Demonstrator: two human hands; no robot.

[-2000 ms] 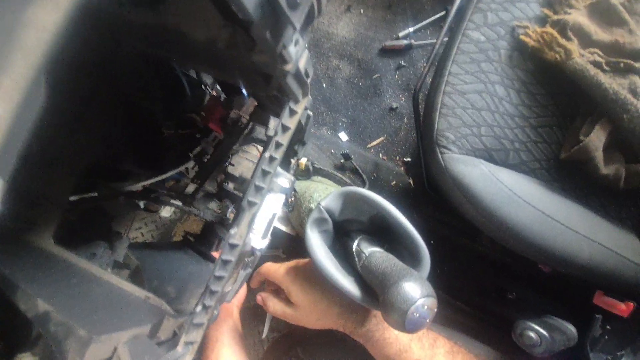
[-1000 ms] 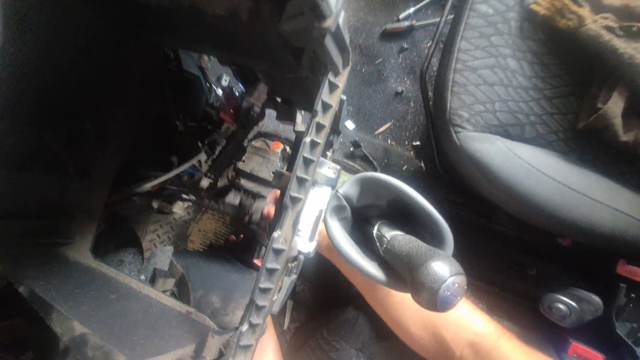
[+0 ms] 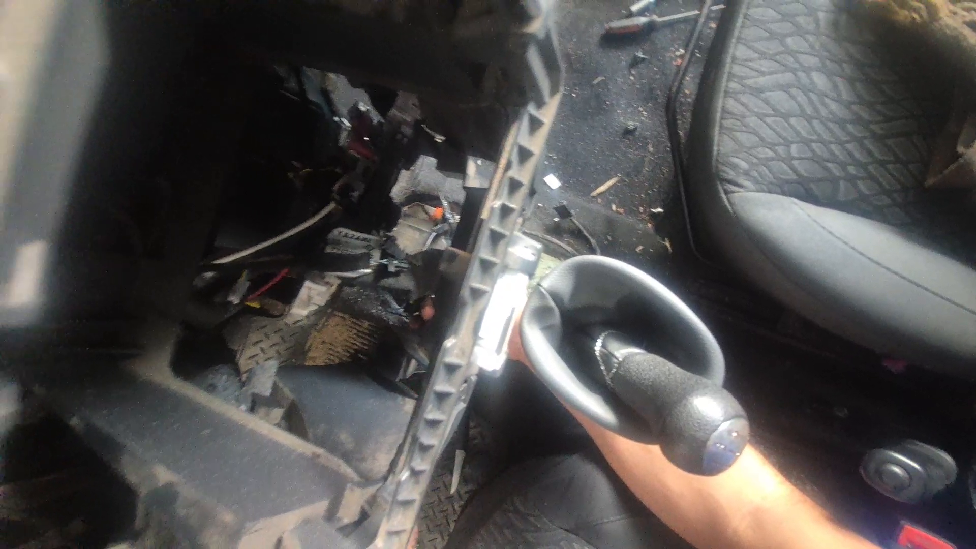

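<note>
My right forearm runs in from the lower right, beneath the gear lever (image 3: pixel 671 396) and its raised dark boot (image 3: pixel 545 335). My right hand (image 3: pixel 517 343) reaches behind the ribbed plastic edge of the dashboard trim (image 3: pixel 488 252); most of it is hidden, so its hold cannot be made out. What looks like a fingertip shows inside the opening, near wiring and an orange-tipped part (image 3: pixel 437 214). A shiny metal bracket (image 3: pixel 499 316) sits between the trim and the boot. My left hand cannot be seen.
A screwdriver (image 3: pixel 629 26) lies on the littered floor (image 3: pixel 610 99) beside the patterned seat (image 3: pixel 823 99). A pale cable (image 3: pixel 278 235) crosses the open dashboard cavity. A red seat-belt buckle (image 3: pixel 919 536) is at the lower right.
My right hand has moved from below the gear lever, where its back was visible, to behind the trim. My left hand, at the bottom two seconds ago, has left view.
</note>
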